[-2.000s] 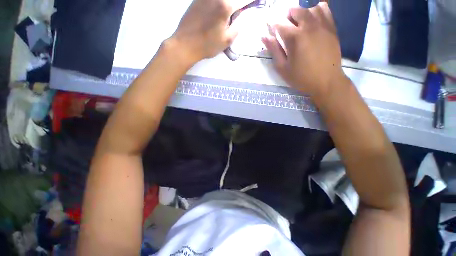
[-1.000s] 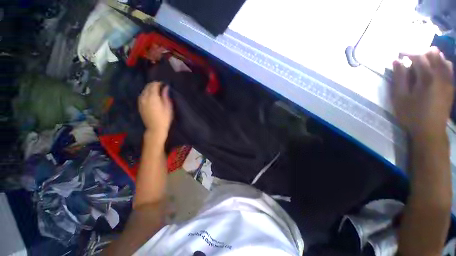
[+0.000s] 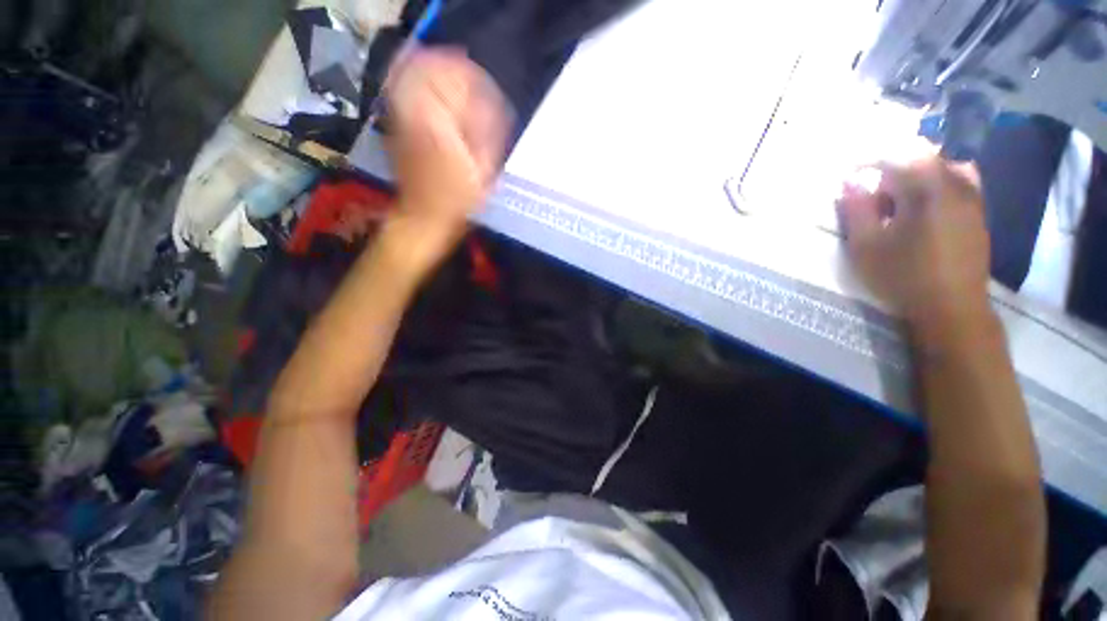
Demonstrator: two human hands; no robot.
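Note:
My left hand (image 3: 449, 127) is blurred at the left end of the white table, over the front edge and beside the long black panels (image 3: 534, 49). Whether its fingers hold the cloth cannot be told. My right hand (image 3: 917, 231) is on the table near the sewing machine head (image 3: 983, 61), its fingers bent and partly lost in the lamp glare. What lies under its fingers is hidden. A black cut panel (image 3: 1014, 182) lies right of the needle area.
A pale ruler strip (image 3: 680, 261) runs along the table's front edge. A red basket (image 3: 334, 212) with black cloth (image 3: 522, 364) over it stands below the table at left. Fabric scraps (image 3: 146, 485) lie at far left. White-grey cloth (image 3: 880, 546) is at lower right.
My left hand has moved up from the black cloth over the basket to the table's left end. My right hand stays near the machine. The view has shifted, showing more of the machine.

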